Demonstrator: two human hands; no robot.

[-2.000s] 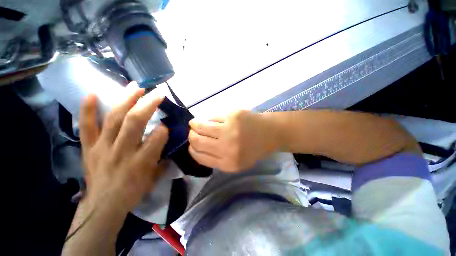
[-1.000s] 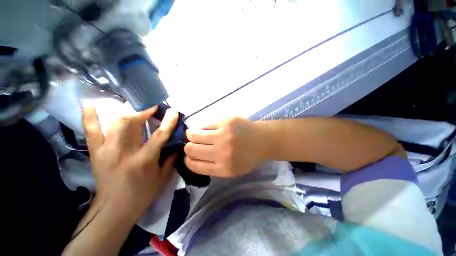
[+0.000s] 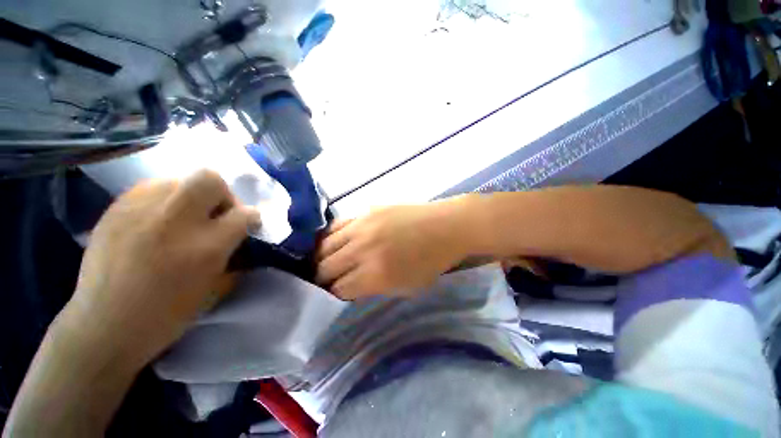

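Note:
A narrow black strip [image 3: 300, 201], bluish in the light, runs from below the grey tension dial [image 3: 289, 137] down between my hands. My left hand [image 3: 163, 248] is closed on its dark lower end, left of the dial. My right hand [image 3: 385, 252] pinches the dark fabric below the dial. A white fabric piece [image 3: 257, 325] hangs from the dark edge between my hands. The sewing machine head [image 3: 163, 43] is at upper left. The presser foot and needle cannot be made out.
The white table [image 3: 411, 111] has a printed ruler scale [image 3: 591, 133] along its front edge. A thin dark line crosses it to a metal fitting. Blue-handled scissors [image 3: 725, 60] are at the far right end. Black-and-white fabric lies below the table edge. A red object [image 3: 287, 409] shows at the bottom.
My left hand has moved left and down from the dial and closed, drawing the dark fabric out. The white piece now spreads between my hands. My right hand has stayed nearly in place.

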